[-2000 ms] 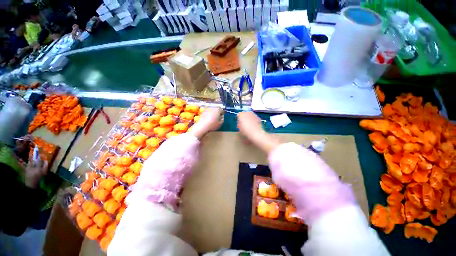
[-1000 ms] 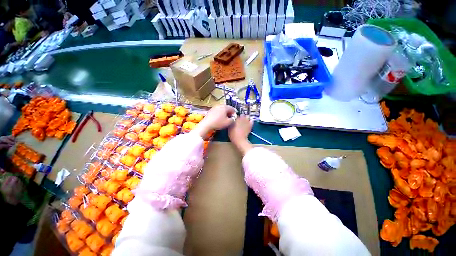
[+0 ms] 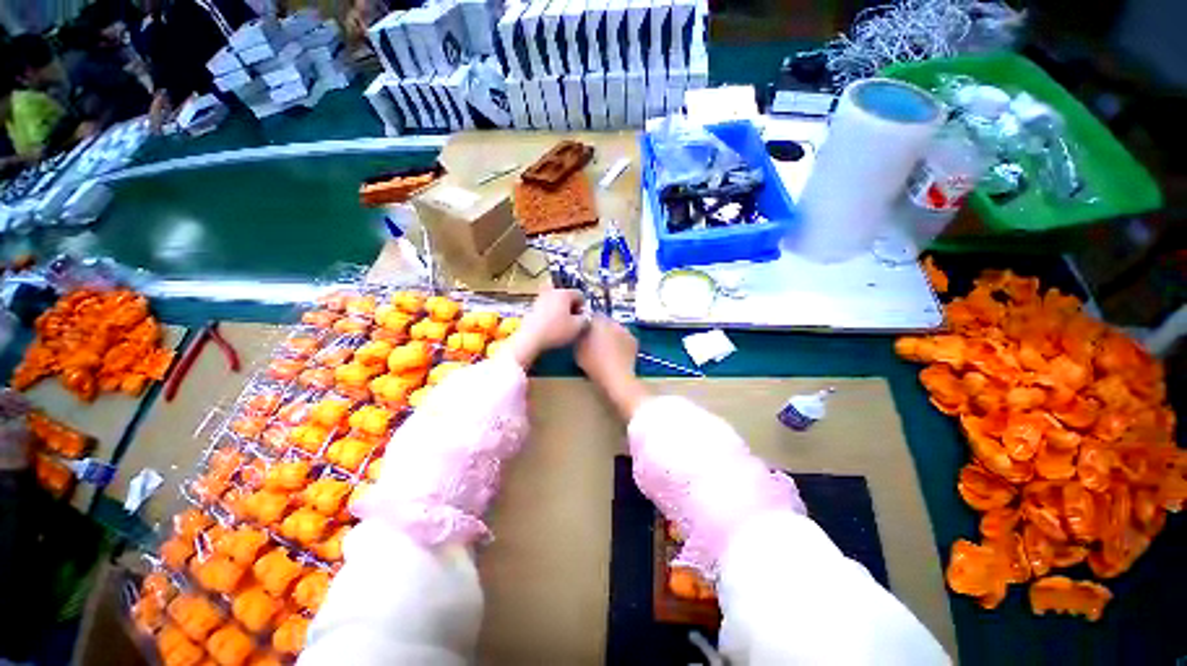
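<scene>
My left hand (image 3: 555,323) and my right hand (image 3: 605,351) are close together beyond the far edge of the cardboard sheet (image 3: 547,520), beside the metal tools. A thin stick tool (image 3: 673,366) extends to the right from my right hand. Anything between my left fingers is too small to tell. The red-brown fixture (image 3: 667,601) lies on the black mat (image 3: 833,520), mostly hidden by my right sleeve, with orange pieces in it. The glue bottle (image 3: 804,411) lies on the cardboard behind the mat.
The blister tray of orange pieces (image 3: 326,449) is at left, the loose heap of orange shells (image 3: 1041,416) at right. Blue-handled pliers (image 3: 616,255), a small tan box (image 3: 471,232), a blue bin (image 3: 716,234) and a white roll (image 3: 866,169) stand behind. A neighbour's red-handled pliers (image 3: 202,354) lie at left.
My hands have moved together from apart. My right forearm has shifted left, uncovering the glue bottle and hiding more of the fixture. The camera view has shifted slightly.
</scene>
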